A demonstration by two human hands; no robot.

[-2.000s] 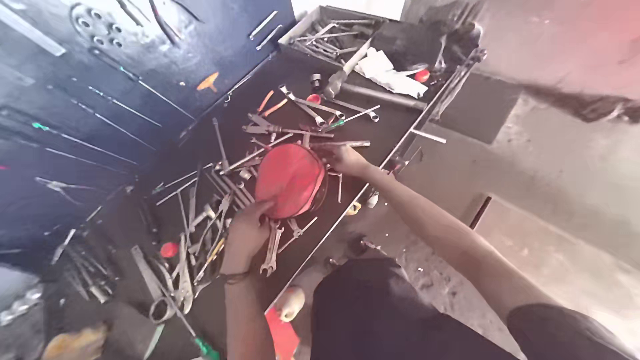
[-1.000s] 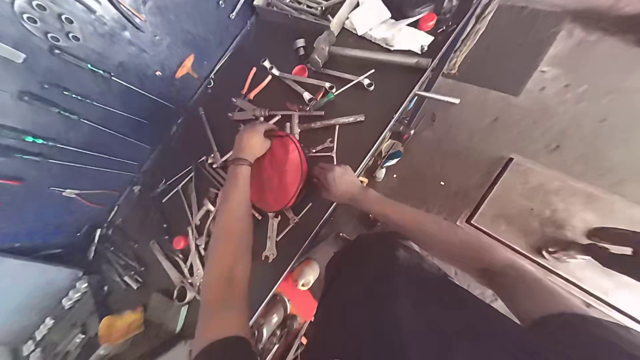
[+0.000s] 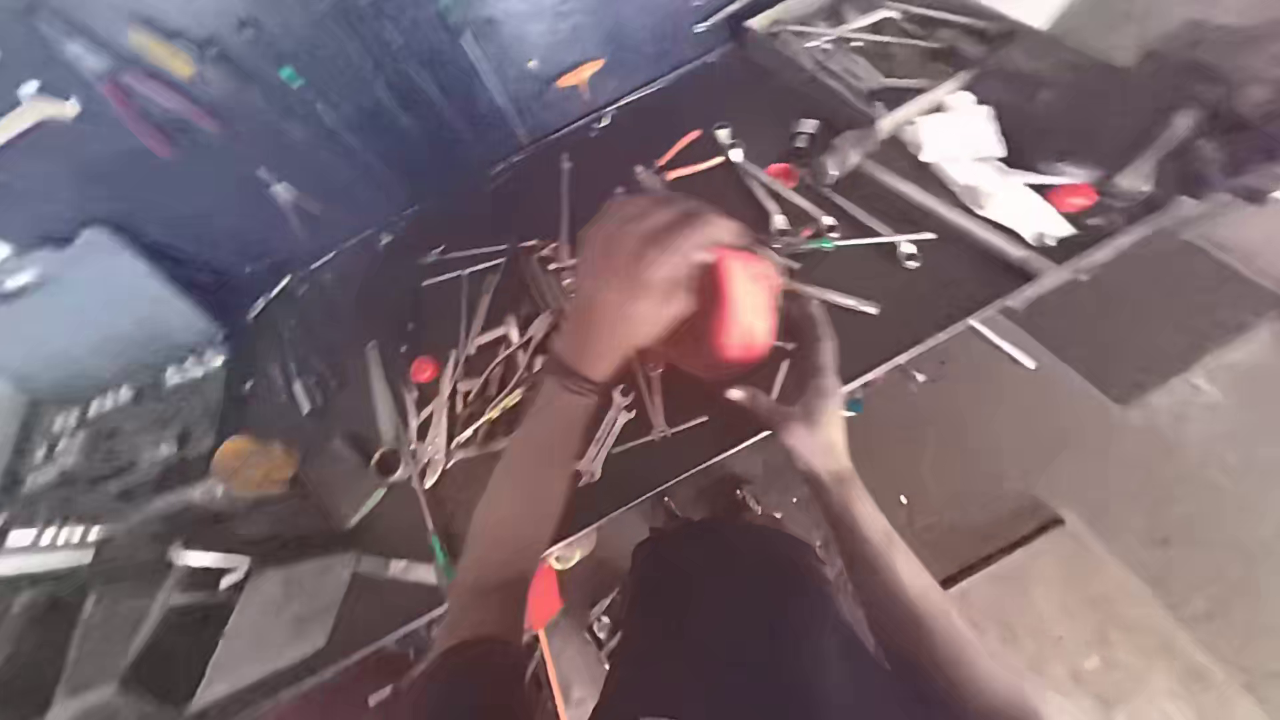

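A red rounded object (image 3: 745,305), blurred by motion, is gripped by my left hand (image 3: 645,280) from its left and top, over the dark workbench. My right hand (image 3: 810,400) is close at its right side, thumb and fingers spread; whether the fingers touch it is hidden. Below my left hand lies an open-ended wrench (image 3: 606,436). Left of that hand is a heap of wrenches and pliers (image 3: 490,380). Several combination wrenches (image 3: 765,190) and orange-handled pliers (image 3: 690,160) lie beyond the hands.
A hammer (image 3: 950,215), white paper or cloth (image 3: 965,150) and a metal tray of tools (image 3: 830,55) are at the back right. A tool board (image 3: 350,120) rises behind the bench. An opened socket case (image 3: 110,440) stands at left. The bench edge (image 3: 900,365) runs diagonally.
The red object shows a broad round face earlier and a narrow side now. My right hand was closed beside it a second ago and is now spread.
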